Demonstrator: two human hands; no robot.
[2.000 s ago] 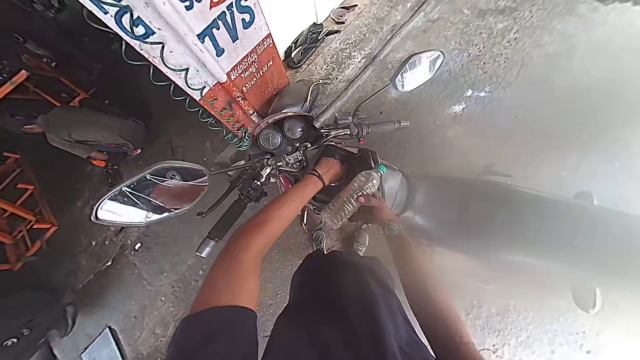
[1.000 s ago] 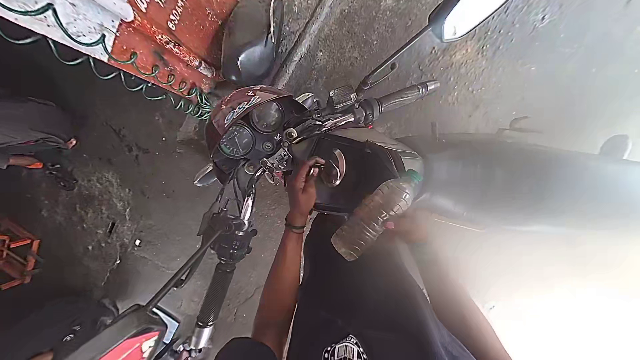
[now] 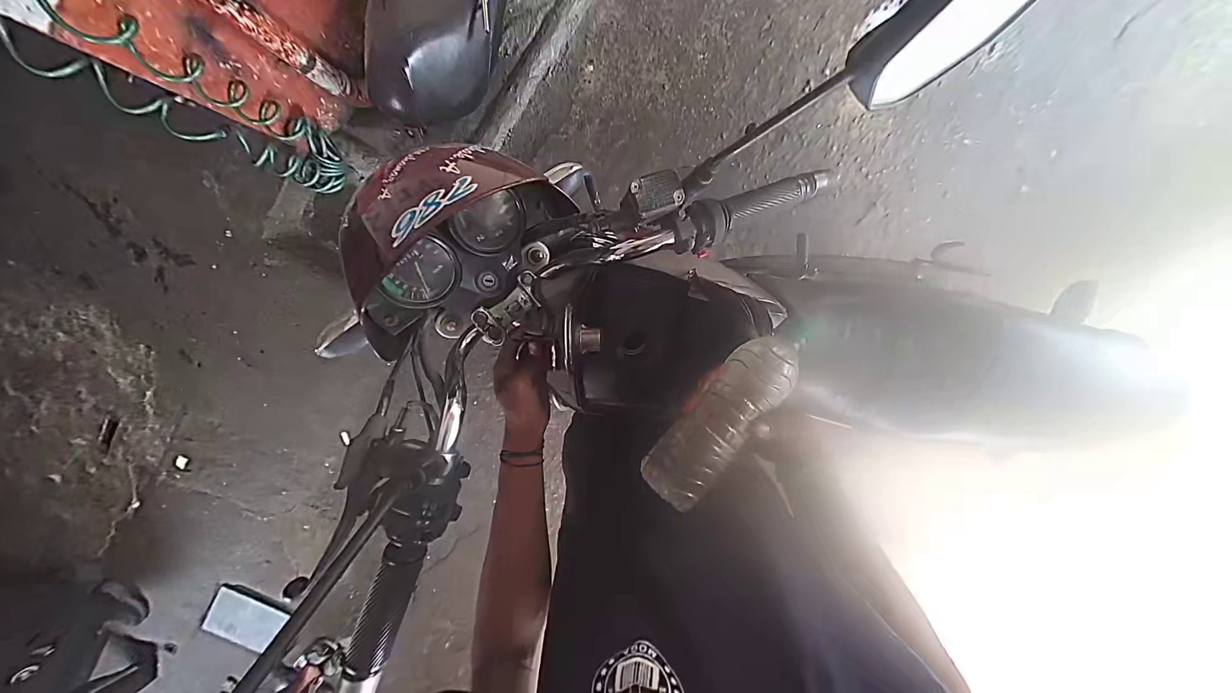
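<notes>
My left hand (image 3: 525,380) is at the raised round metal fuel cap (image 3: 570,337), its fingers on the cap's edge beside the handlebar clamp. Just right of the cap, the dark filler opening (image 3: 632,342) shows in the motorcycle's black fuel tank (image 3: 616,289). My right hand (image 3: 775,438), blurred by glare, holds a ribbed clear plastic bottle (image 3: 717,423) over the tank's near edge. The bottle lies tilted, with its green top (image 3: 801,330) pointing up and right; some of my right fingers are hidden behind it.
The handlebar grips (image 3: 385,597) (image 3: 775,197), a mirror (image 3: 924,58) and the gauges (image 3: 423,269) surround the tank. A coiled green hose (image 3: 308,159) hangs by a red wall at upper left. The long seat (image 3: 962,346) extends right into strong glare.
The view has come closer to the tank. My left hand was over the tank two seconds ago; now it is at the upright cap, nearer the handlebar clamp. The bottle has stayed in my right hand.
</notes>
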